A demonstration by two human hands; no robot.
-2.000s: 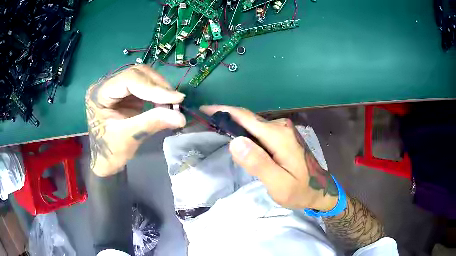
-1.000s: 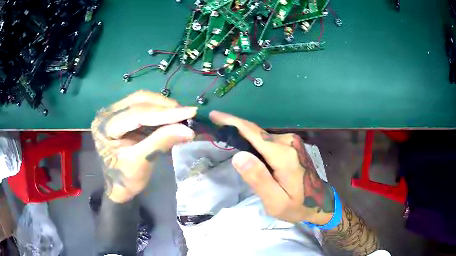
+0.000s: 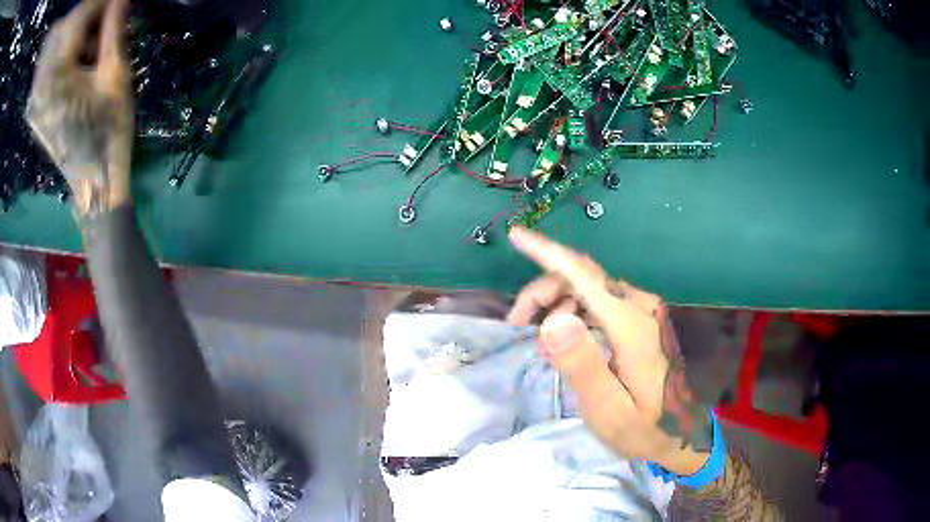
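Observation:
My left hand (image 3: 82, 107) is over the pile of black housings (image 3: 189, 92) at the upper left. Its fingertips reach the top edge of the picture, and whether they hold anything cannot be told. My right hand (image 3: 617, 352) is in front of the bench edge with no housing visible in it. Its index finger points to the near end of a green circuit board at the front of the pile of boards (image 3: 525, 102). Red wires with small round parts (image 3: 407, 213) spread out from the pile on the green bench.
The green bench top (image 3: 806, 214) ends in a near edge across the picture. More black parts (image 3: 806, 20) lie at the far right. Red stools (image 3: 66, 336) stand on both sides below the bench. Plastic bags (image 3: 66, 464) lie at lower left. Dark clothing shows at right.
My left hand has moved from beside my right hand to the housings at upper left. The black housing has left my right hand, whose fingers have opened. The view has shifted left.

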